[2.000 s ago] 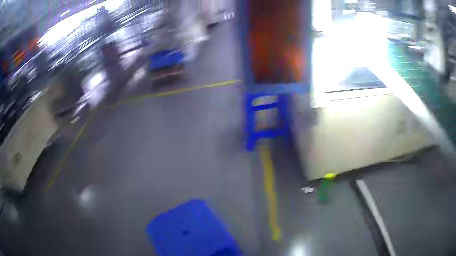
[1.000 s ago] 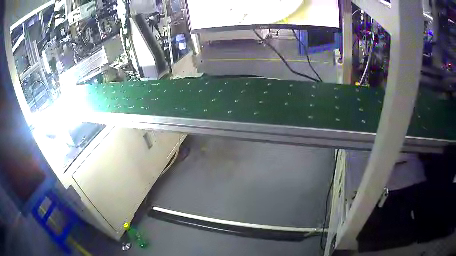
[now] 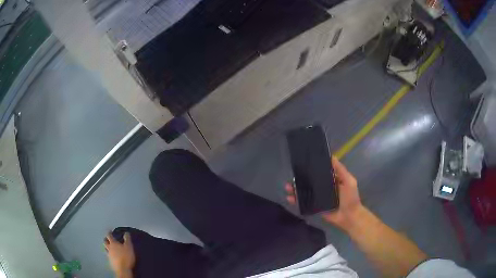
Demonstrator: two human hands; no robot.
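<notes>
A smartphone (image 3: 311, 169) with a dark screen is upright over the floor, to the right of the wearer's thighs. My right hand (image 3: 343, 194) holds it from below and the right side, with fingertips showing at its left edge. My left hand (image 3: 120, 253) rests on the dark trousers at the knee, at the bottom left. Its fingers are partly bent, and no object shows in it.
Black trays (image 3: 206, 54) lie on the cream cabinet (image 3: 272, 81) ahead. The green belt (image 3: 19, 57) is at the upper left. A long floor strip (image 3: 98, 172), a green bottle (image 3: 68, 267), a small white device (image 3: 450, 171) and a red box (image 3: 485, 196) are on the floor.
The view has swung from the belt and monitor to the trays, cabinet and the wearer's lap. Both hands and the held phone are now in view; neither hand showed before.
</notes>
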